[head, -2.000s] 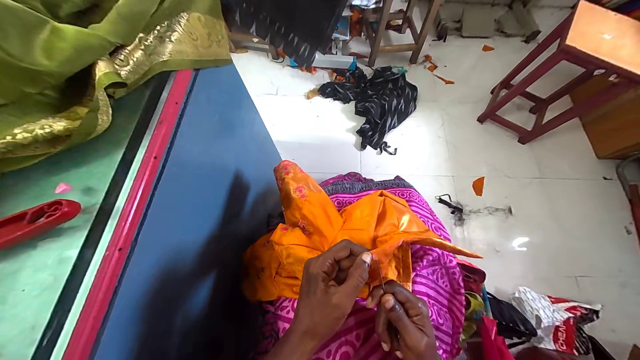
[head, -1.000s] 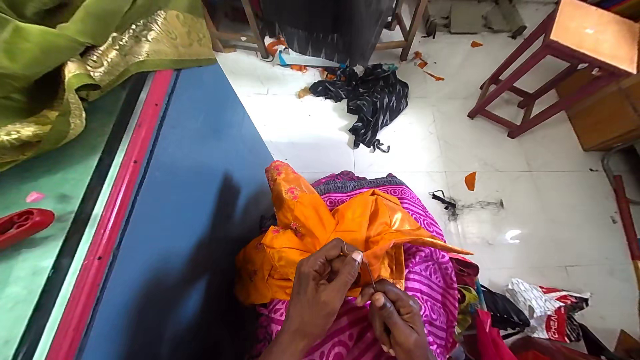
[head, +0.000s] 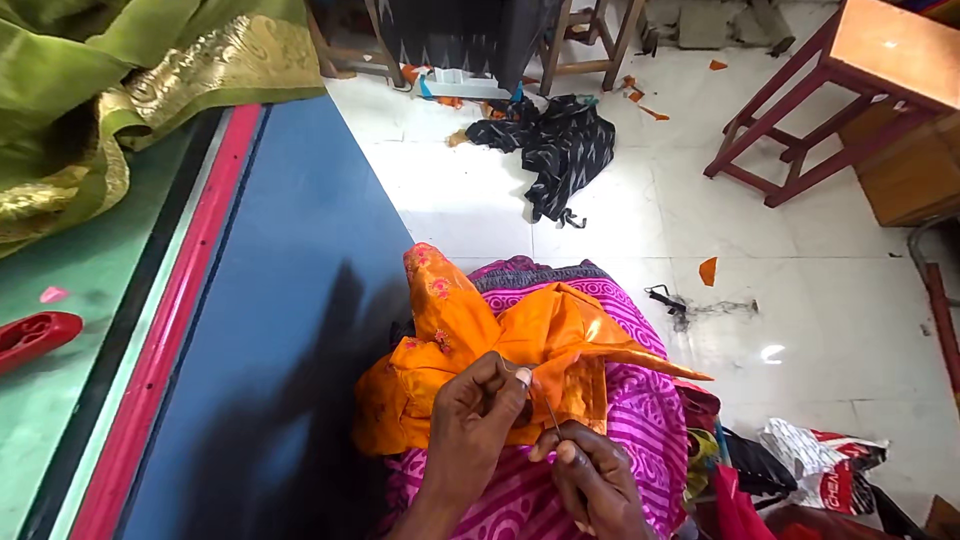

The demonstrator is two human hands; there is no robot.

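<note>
Orange silky fabric with small pink embroidered motifs (head: 450, 322) lies bunched over magenta patterned cloth (head: 645, 427) on my lap. My left hand (head: 480, 420) pinches an edge of the orange fabric between thumb and fingers, with a thin thread looping above the thumb. Just to its right and lower, my right hand (head: 592, 472) grips a thin needle (head: 553, 416) between thumb and forefinger. The needle slants up toward the pinched fabric; whether its tip is in the cloth I cannot tell.
A blue panel (head: 300, 225) and a green surface with a red plastic object (head: 37, 337) are at left, under green-gold cloth (head: 225, 60). Black patterned cloth (head: 570, 150) lies on the tiled floor. A maroon stool (head: 832, 112) stands upper right; bags (head: 825, 465) lie lower right.
</note>
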